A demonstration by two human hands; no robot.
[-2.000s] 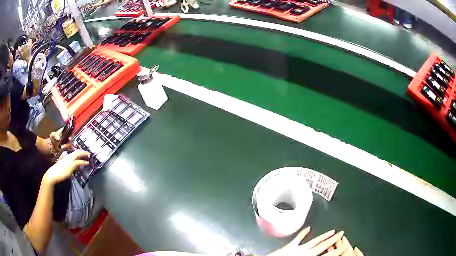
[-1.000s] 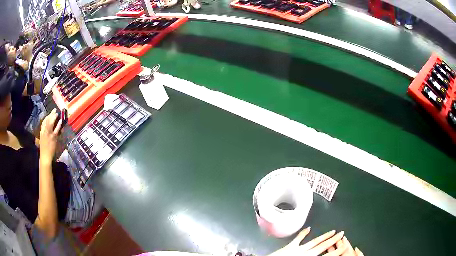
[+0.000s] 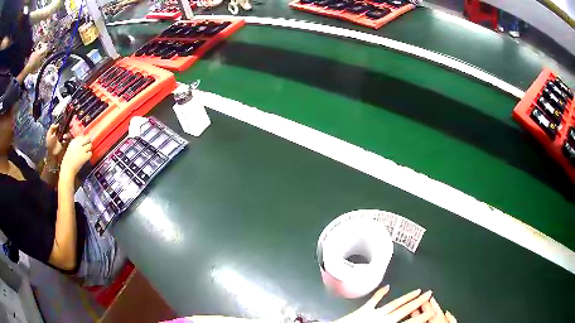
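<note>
The white label roll (image 3: pixel 359 268) stands on the dark green bench near the bottom right, its printed loose end curling to the right. My left hand (image 3: pixel 392 309) lies at the bottom edge, just below the roll and apart from it. Its fingers are extended and slightly apart, with nothing seen in them. My right hand (image 3: pixel 439 313) shows only as a few fingers beside and partly behind the left fingers, cut off by the edge. What it may hold is hidden.
A neighbouring worker (image 3: pixel 44 227) sits at left beside a blister tray (image 3: pixel 135 165) and stacked red trays (image 3: pixel 116 117). A white dispenser bottle (image 3: pixel 191 117) stands behind the blister tray. Red trays also lie on the green conveyor (image 3: pixel 296 94), one at far right (image 3: pixel 531 120).
The neighbour's near hand has moved from the blister tray to the red tray's edge. The red tray behind has slid slightly right along the conveyor. My hands and the roll look unchanged.
</note>
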